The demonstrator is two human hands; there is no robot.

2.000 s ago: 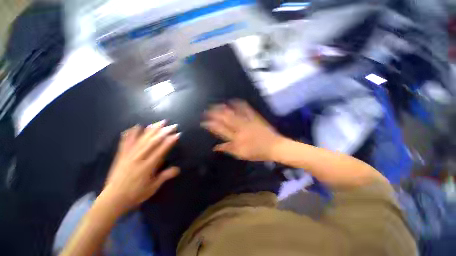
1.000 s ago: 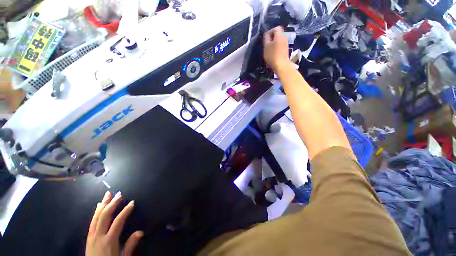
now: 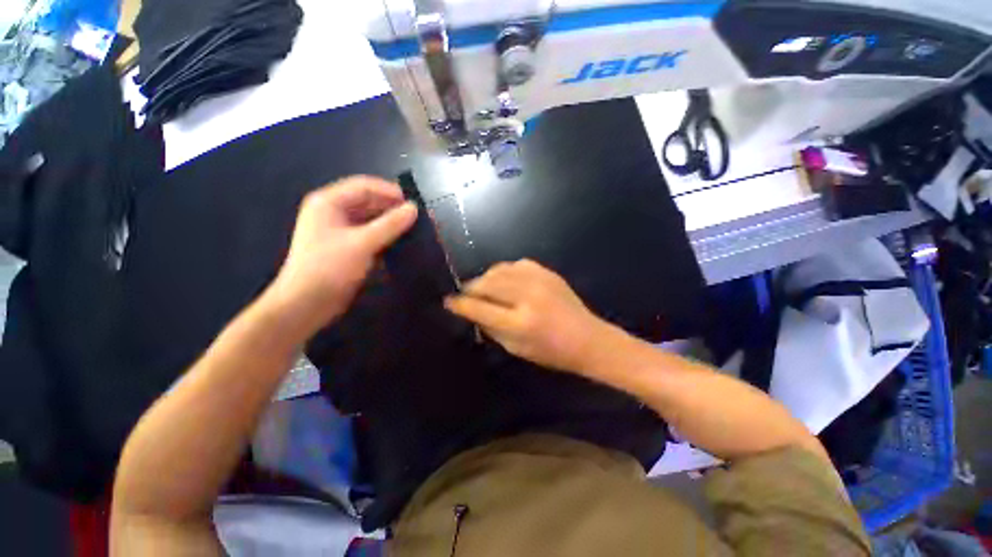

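A large black garment panel (image 3: 566,185) lies spread under the white "JACK" sewing machine head (image 3: 653,49). A narrow black strip (image 3: 433,242) with a pale edge lies on the panel in front of the needle area. My left hand (image 3: 346,242) pinches the strip's upper end between thumb and fingertips. My right hand (image 3: 524,313) pinches its lower end, fingers curled. The presser foot and needle (image 3: 462,147) are just beyond the strip under the bright lamp; their exact contact with the cloth is hard to tell. Whitish marks show on the panel beside the strip.
A stack of black cut pieces (image 3: 212,49) lies at the upper left. Black-handled scissors (image 3: 697,141) and a dark small box (image 3: 865,196) lie right of the machine. A tape rule (image 3: 761,237) runs along the table edge. A blue basket (image 3: 930,403) with white, black-trimmed cloth stands right.
My right hand has come back from beyond the machine's right end to the strip. My left hand has gone from flat on the cloth to pinching. The view has swung left.
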